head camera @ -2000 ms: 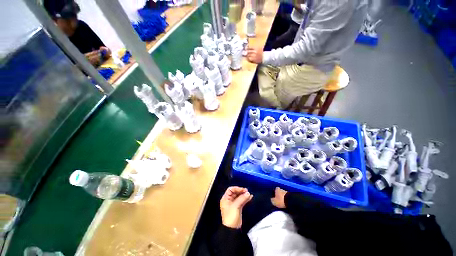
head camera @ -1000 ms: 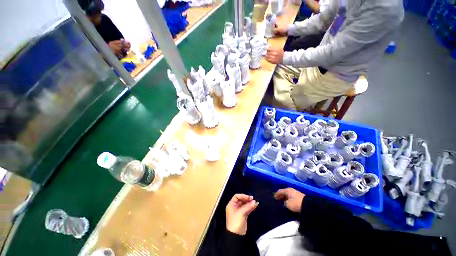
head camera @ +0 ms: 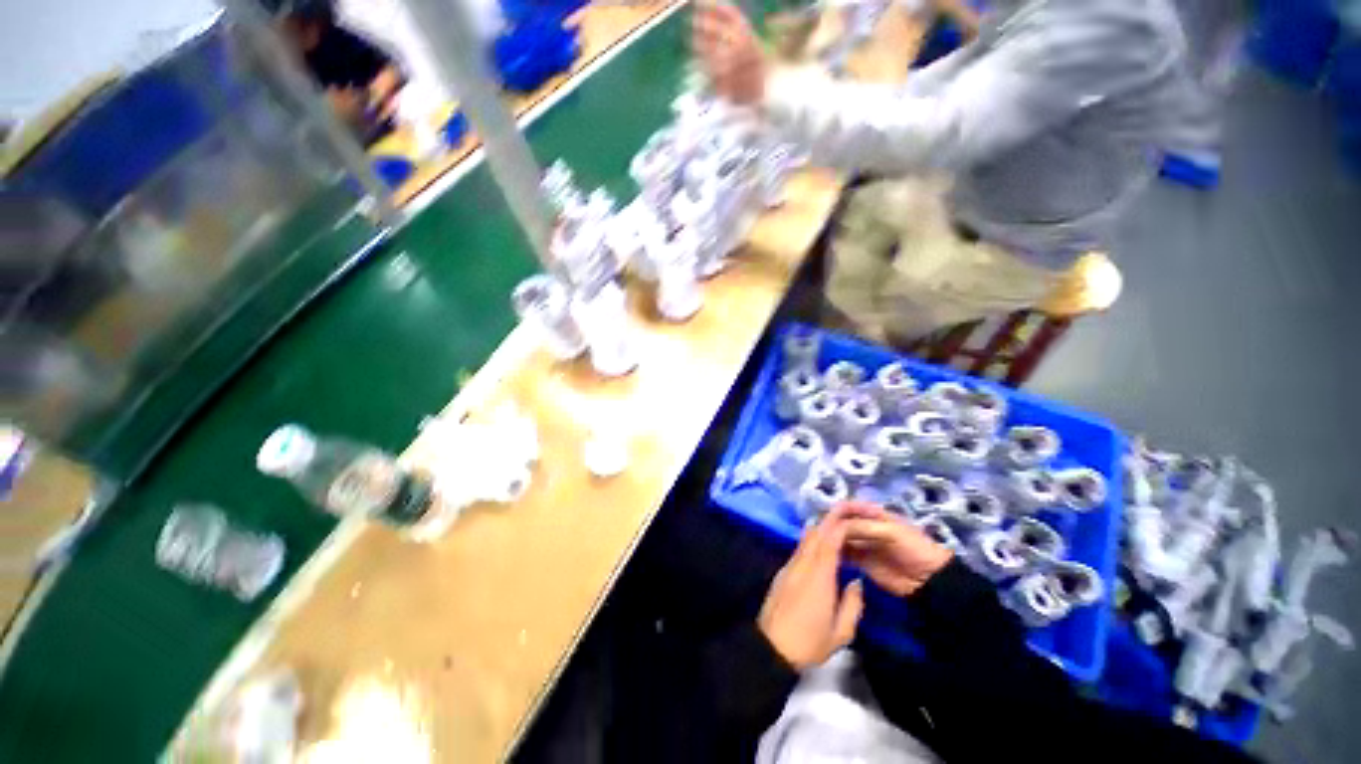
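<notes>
My left hand (head camera: 811,597) and my right hand (head camera: 893,549) are together above my lap, at the near edge of the blue parts crate (head camera: 918,620). The fingertips meet; the frame is blurred and I cannot tell whether anything small is between them. The crate holds many pale grey hollow shells (head camera: 1033,443) standing with open ends up. More pale grey shells (head camera: 609,332) stand upright in a group on the tan bench (head camera: 493,597) to the left.
A cluster of white pieces, possibly glue bottles (head camera: 485,455), and a small white piece (head camera: 606,452) lie on the bench. A water bottle (head camera: 336,470) lies beside them. Clear-looking shells (head camera: 220,552) are on the green belt. Grey limb-like parts (head camera: 1231,575) are piled right. A person (head camera: 1030,135) sits ahead.
My hands have moved right and up towards the crate and come together. The seated person's hand has lifted off the bench. The piece on the green belt has moved up along it.
</notes>
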